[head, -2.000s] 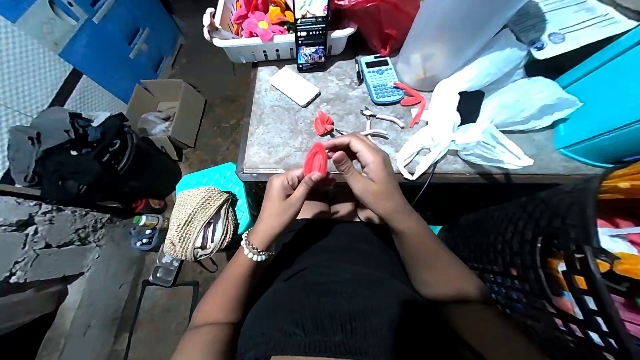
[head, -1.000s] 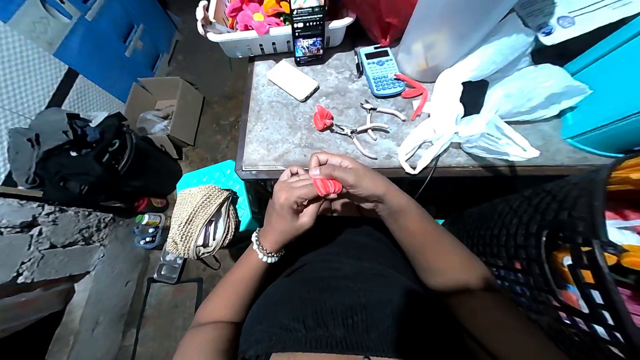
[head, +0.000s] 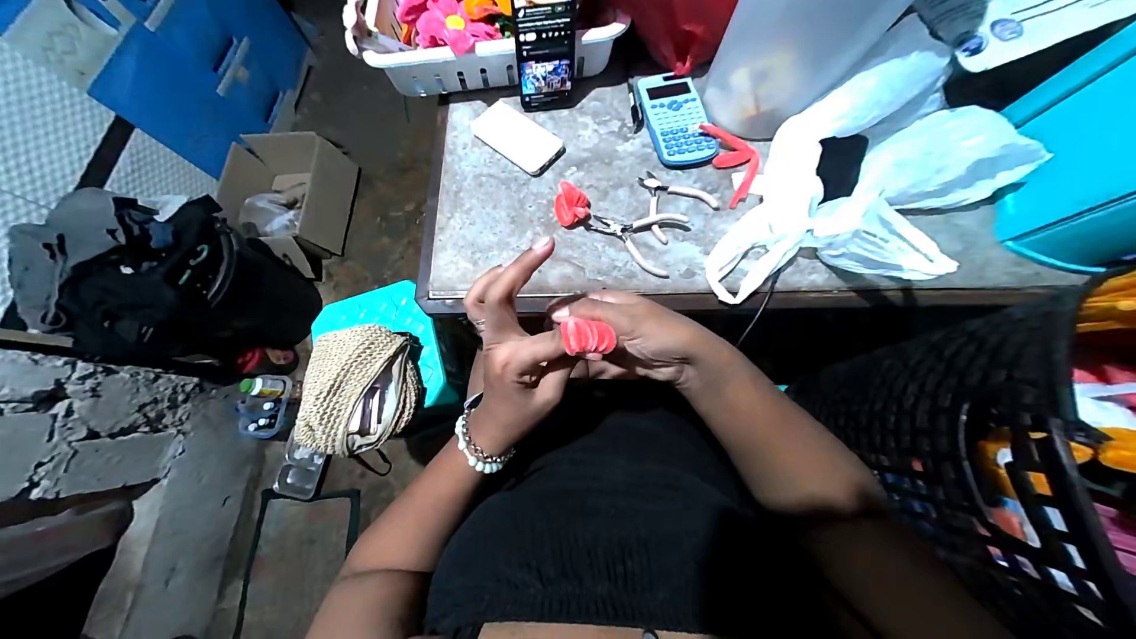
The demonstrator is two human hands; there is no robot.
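Observation:
Between my two hands, just off the table's front edge, is a coiled piece of red fuzzy craft stem (head: 587,337). My left hand (head: 522,351) pinches its left side, with other fingers raised and spread. My right hand (head: 635,333) grips it from the right, fingertips partly hidden. On the table beyond lies a red fuzzy petal shape (head: 571,205), touching or close to the jaws of white-handled pliers (head: 628,234). A second pair of pliers (head: 661,197) lies behind them. Bent red stems (head: 735,160) rest by a blue calculator (head: 676,120).
White plastic bags (head: 799,204) lie on the table's right part. A white phone or power bank (head: 517,138) lies at the left, before an upright phone (head: 545,53) and a white basket (head: 417,71) of fuzzy flowers. A black basket (head: 887,390) stands close on my right.
The red piece, upright and looped two seconds ago, now shows as a ridged, compact coil. My left hand's fingers have lifted and spread away from it.

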